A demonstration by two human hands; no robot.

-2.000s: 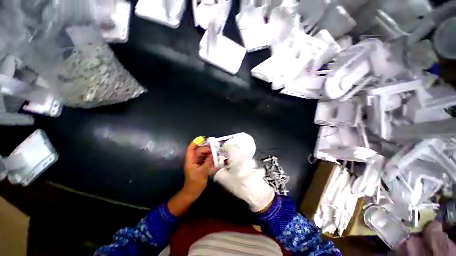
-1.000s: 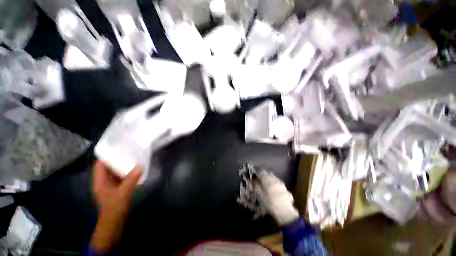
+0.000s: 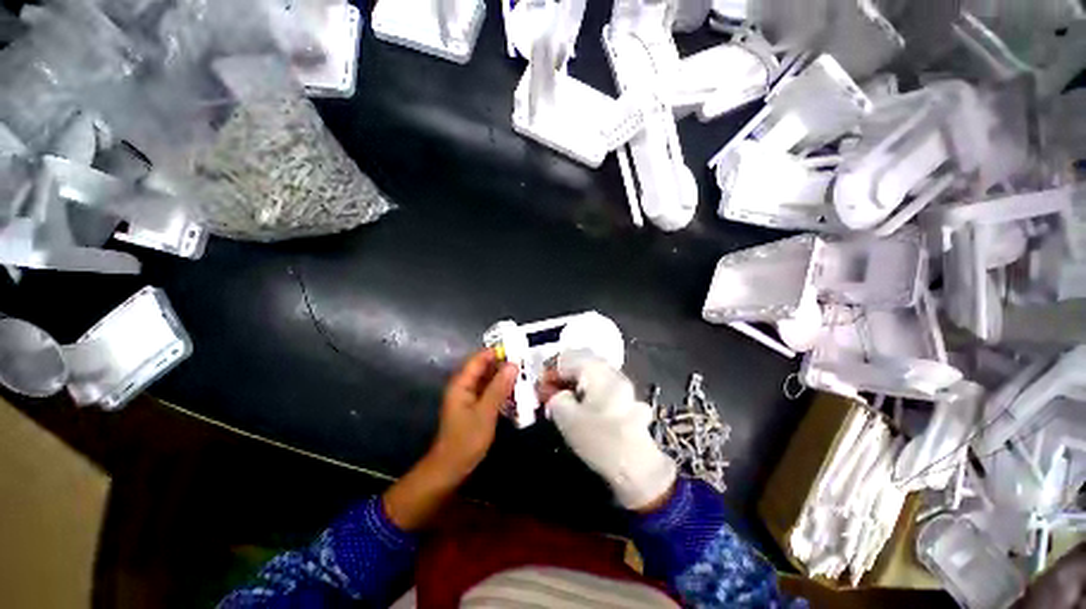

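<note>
A white plastic housing unit (image 3: pixel 592 339) with a round head and an arm is held low over the black bench in front of me. My left hand (image 3: pixel 467 410), bare with a yellow patch on one digit, grips its left end between thumb and fingers. My right hand (image 3: pixel 610 431), in a white knit glove, has its fingertips at the unit's arm from the right. Whether the right fingers hold a small piece is hidden. A loose pile of small grey pieces (image 3: pixel 692 435) lies just right of my gloved hand.
A clear bag of small grey pieces (image 3: pixel 286 167) lies at upper left. White housings (image 3: pixel 774 179) are heaped at the top and right. An open box of white strips (image 3: pixel 848 494) stands at lower right. A dark wire (image 3: pixel 312 312) lies on the bench.
One second ago my left hand held a large-looking white unit out left and my gloved hand was at the grey pile. Now both hands are together at a unit before me. The view has shifted.
</note>
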